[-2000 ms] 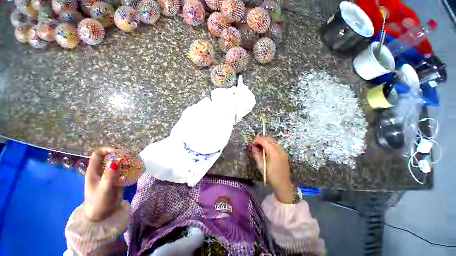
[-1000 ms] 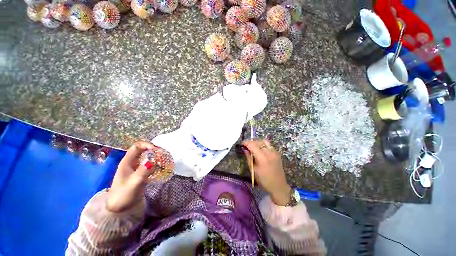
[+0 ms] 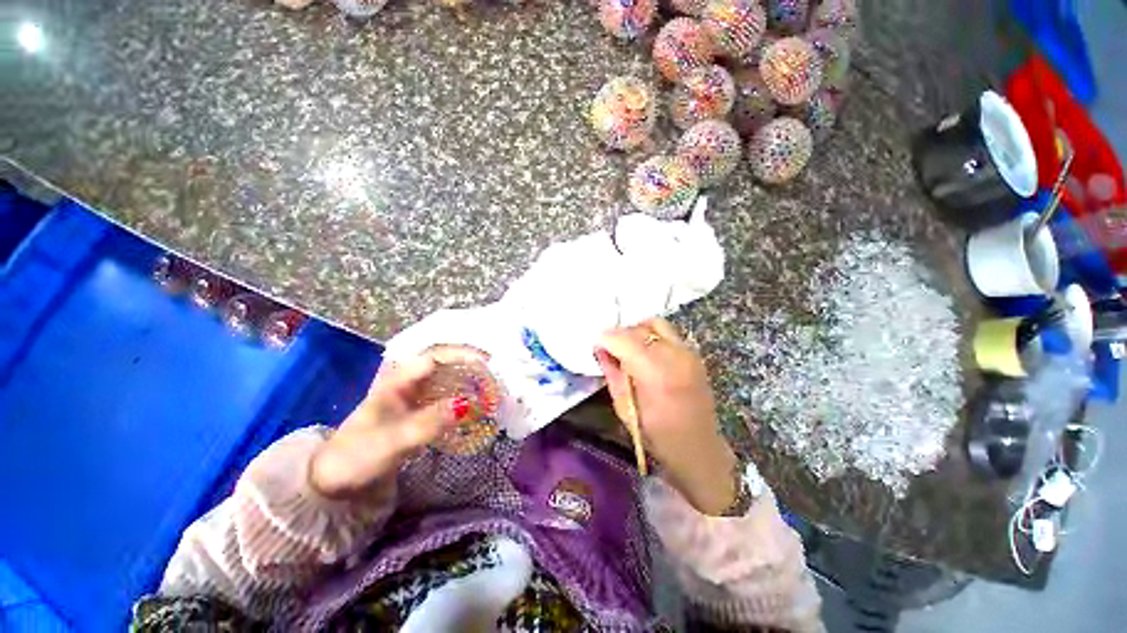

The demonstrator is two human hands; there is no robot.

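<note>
My left hand (image 3: 393, 423) holds a decorated ball (image 3: 462, 408) with orange-pink and multicoloured dots, just in front of the cloth's left end. My right hand (image 3: 661, 402) holds a thin pale wooden stick (image 3: 637, 427), its rear end pointing towards me. The stick's front end is hidden by my fingers, at the cloth's near edge. The white cloth (image 3: 667, 257) lies crumpled on the tabletop, with blue marks. A smooth white oval (image 3: 571, 324) lies on it. A loose pile of small clear pieces (image 3: 884, 359) lies right of the cloth.
Several decorated balls (image 3: 708, 151) are grouped at the back. A black pot (image 3: 970, 155), white cup (image 3: 1007, 256) with a brush, yellow item (image 3: 999, 346) and dark metallic bowl (image 3: 999, 427) stand at the right. A white cable (image 3: 1046, 533) is below. A blue crate (image 3: 111, 408) is at left.
The view has turned, and the table items appear farther right. My left hand has brought the ball nearer to my right hand. My right hand has moved to the cloth with the stick.
</note>
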